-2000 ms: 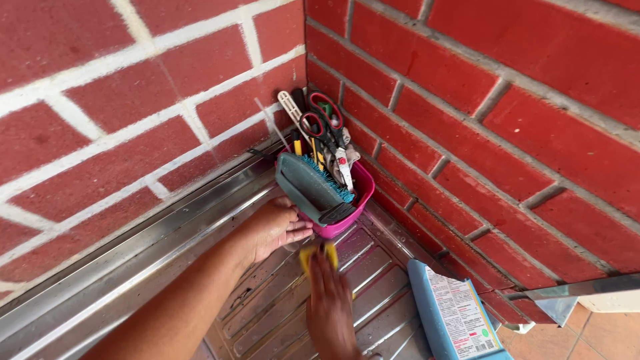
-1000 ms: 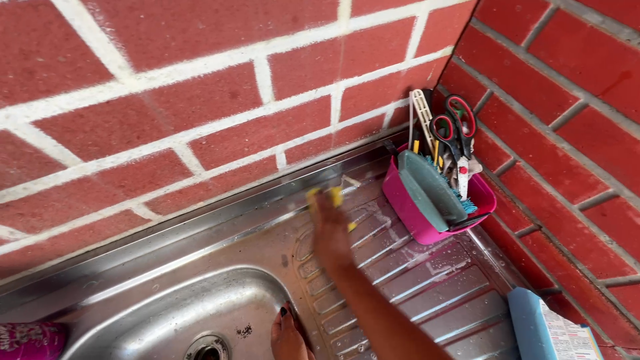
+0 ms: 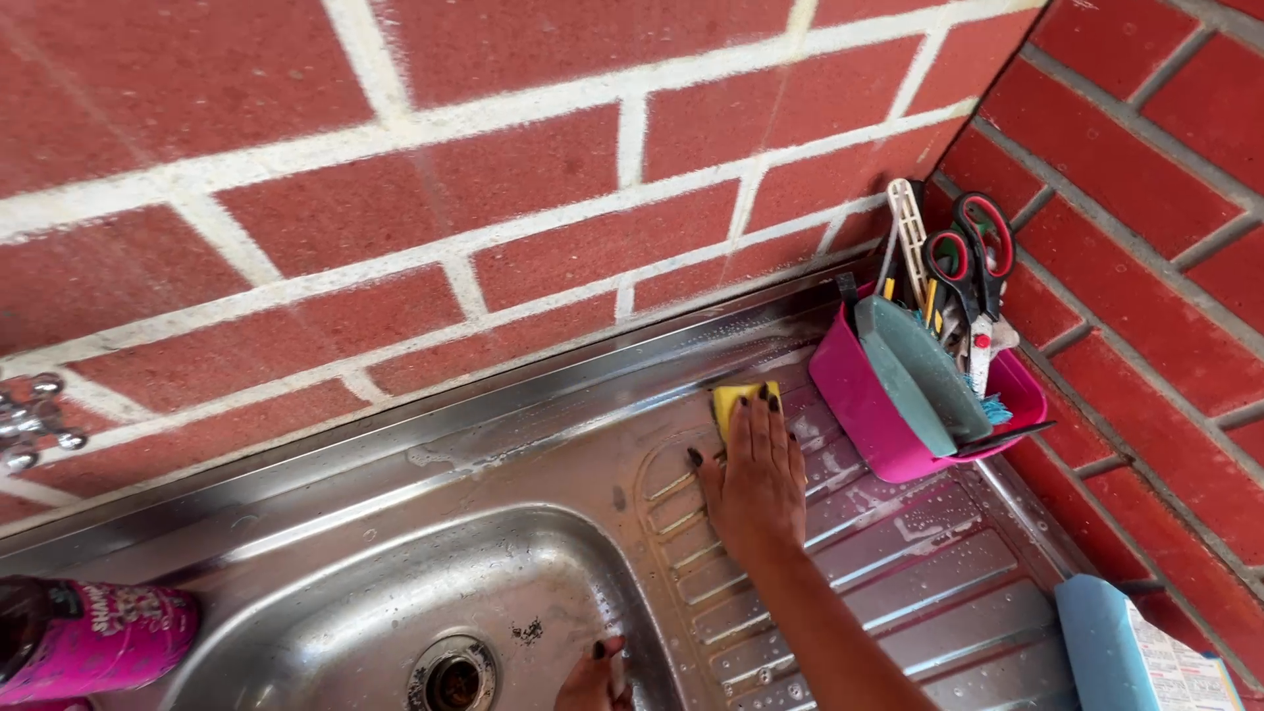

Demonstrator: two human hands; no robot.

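My right hand [image 3: 760, 484] lies flat on a yellow sponge [image 3: 743, 403], pressing it on the wet, ribbed stainless steel drainboard [image 3: 938, 578] near its back edge. Low in the view, my left hand [image 3: 592, 679] is partly cut off by the frame, over the right side of the sink basin [image 3: 395, 592]; its fingers are bent and seem to hold nothing, though most of it is out of sight. The basin's drain [image 3: 454, 681] is to the left of that hand, with dark specks nearby. Soapy streaks and drops cover parts of the drainboard.
A pink plastic caddy [image 3: 849, 395] in the corner holds red-and-black scissors [image 3: 978, 257], a grey-green brush [image 3: 913, 375] and other tools. A blue package [image 3: 1101, 642] bearing writing lies at the lower right. A pink bottle [image 3: 109, 637] and a metal tap handle [image 3: 35, 420] are at left. Brick walls rise behind.
The view has swung left, bringing the basin into sight. My left hand, near the pink caddy two seconds ago, is now by the basin. My right hand remains on the sponge.
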